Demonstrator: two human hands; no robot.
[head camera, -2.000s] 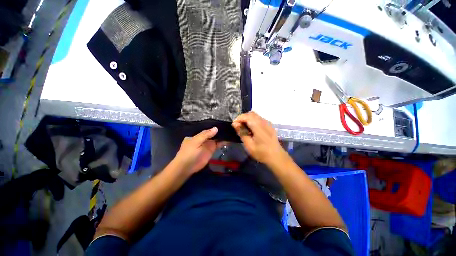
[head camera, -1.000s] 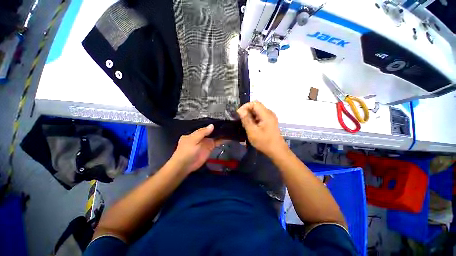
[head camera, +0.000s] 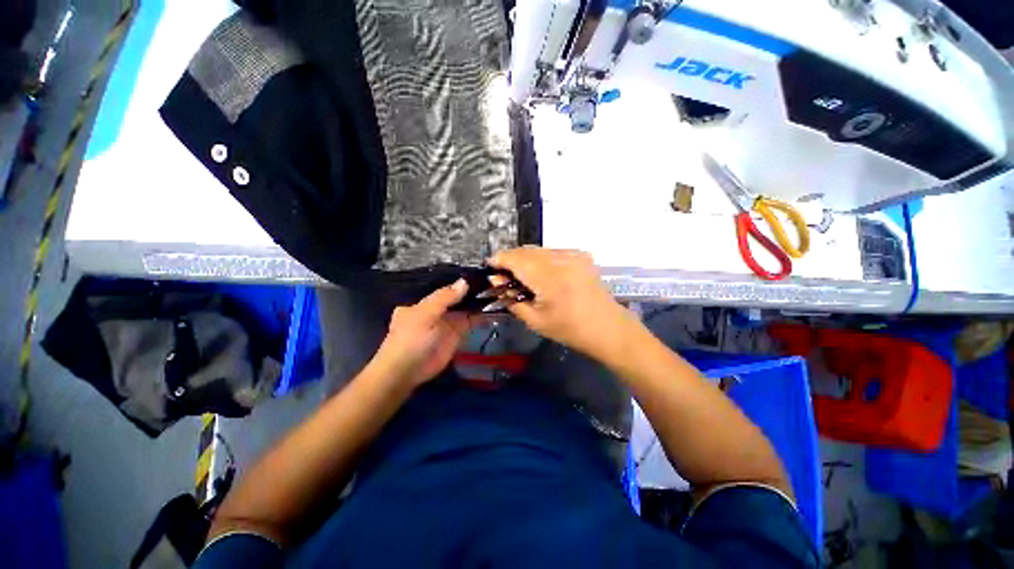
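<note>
A black garment with a grey checked panel lies on the table, its black hem hanging at the front edge. My left hand holds the black hem between thumb and fingers. My right hand is beside it at the hem corner, closed around a small dark slim tool, perhaps thread snips, whose tip is at the black fabric. The needle area of the white sewing machine is above the garment's right edge.
Scissors with red and yellow loops and a small brown piece lie right on the table. Below are a blue bin, a red plastic stool or crate and, at left, another grey and black garment.
My right hand has turned inward toward my left hand, and the slim tool now shows at its fingers. The whole view has shifted slightly, so table and machine appear further left.
</note>
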